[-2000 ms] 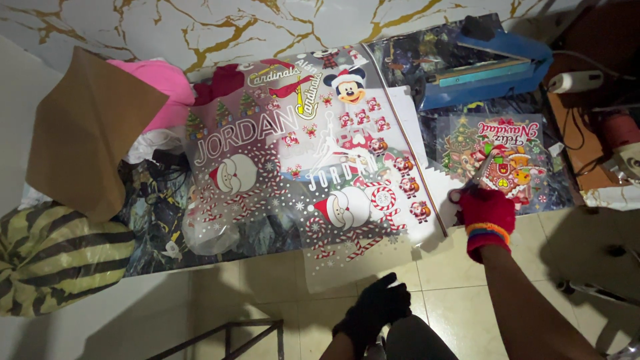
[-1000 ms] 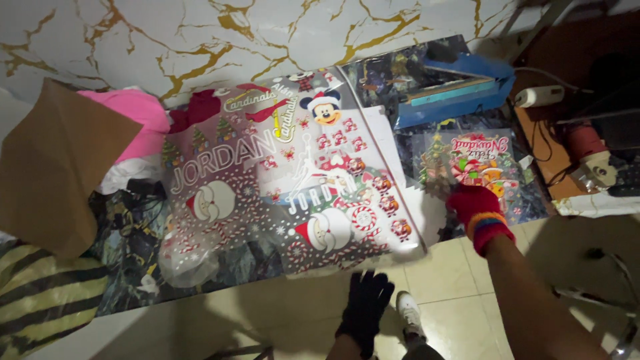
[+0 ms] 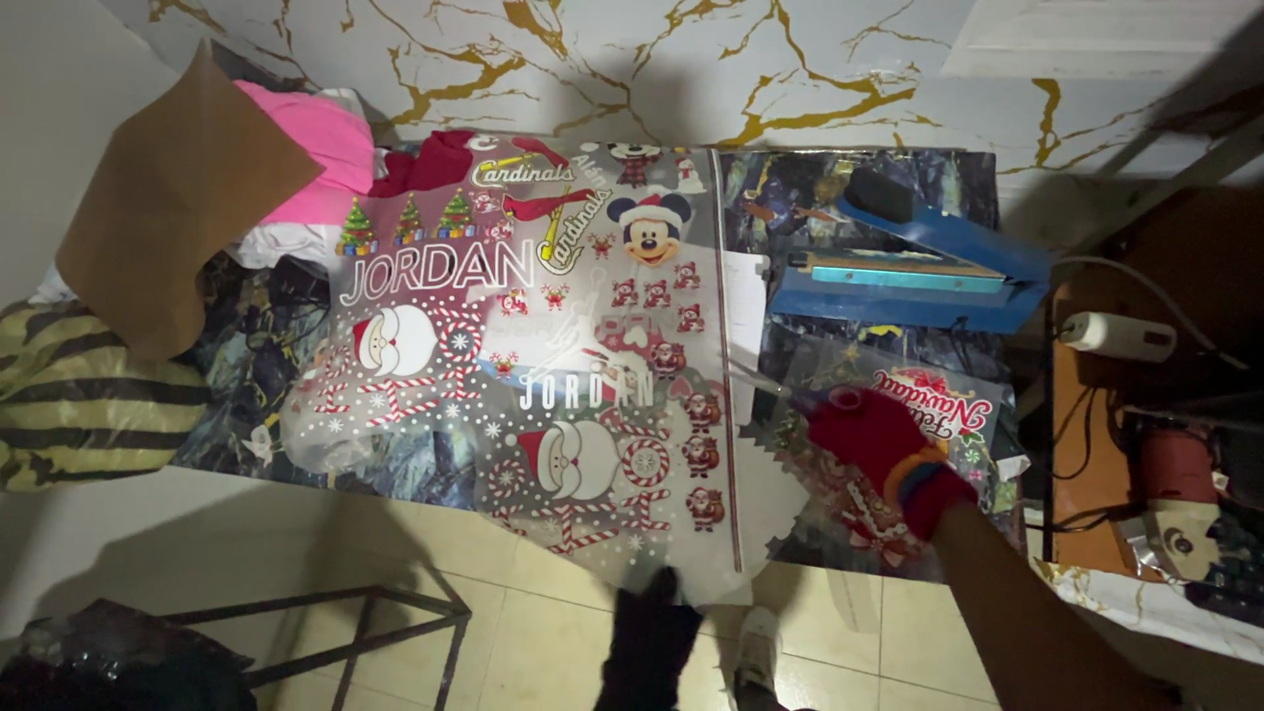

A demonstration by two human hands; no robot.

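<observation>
A large clear film sheet (image 3: 592, 286) printed with Christmas figures and lettering lies across the dark marbled tabletop, its front edge hanging over. My left hand (image 3: 655, 632), in a black glove, is at that front edge; its fingertips touch or overlap the film, and its grip cannot be made out. My right hand (image 3: 869, 439), in a red glove, holds scissors (image 3: 765, 380) with the blades pointing left toward the sheet's right border. Beneath this hand lies a smaller printed film (image 3: 973, 415) with festive pictures.
A blue heat sealer (image 3: 908, 286) stands at the back right. Pink cloth (image 3: 326, 148), brown paper (image 3: 178, 207) and a striped plastic bag (image 3: 89, 395) are at the left. A white device (image 3: 1116, 336) with a cable sits on the right-hand shelf. A metal frame (image 3: 365, 622) stands below left.
My left hand has moved up to the front edge of the large film. My right hand has shifted left from over the smaller film, toward the large sheet's right border.
</observation>
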